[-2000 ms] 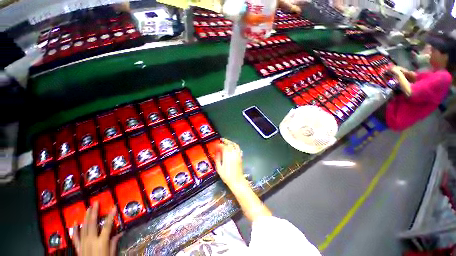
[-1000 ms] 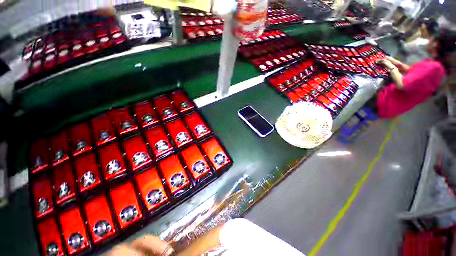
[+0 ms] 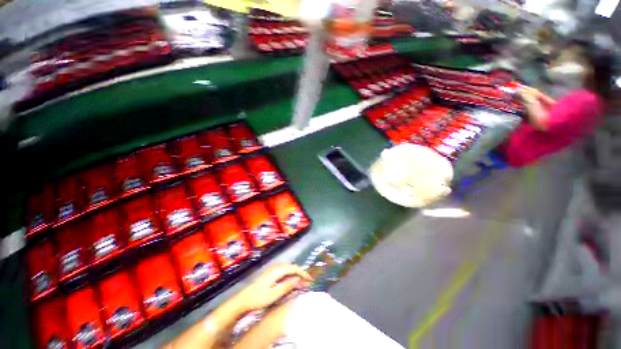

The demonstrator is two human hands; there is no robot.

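Note:
A wide black tray (image 3: 163, 255) of red units with round emblems lies on the green bench, three rows deep. The units stand in its pockets. What appears to be my left hand (image 3: 278, 281) reaches across at the bottom, in front of the tray's near edge, its fingers by my right forearm and white sleeve. It is blurred, so its grip is unclear. My right forearm points left and wears a bracelet; my right hand is hidden or cut off at the bottom edge.
A smartphone (image 3: 343, 168) and a round cream fan (image 3: 411, 175) lie right of the tray. A white post (image 3: 311, 85) stands behind. More red-filled trays (image 3: 425, 123) lie at the back right, where a person in a pink top (image 3: 555, 129) handles one. A yellow line marks the floor.
Both hands have left the tray since the first frame. My right arm has swung left along the bottom edge, and my left hand has come across beside it. The tray stays on the bench.

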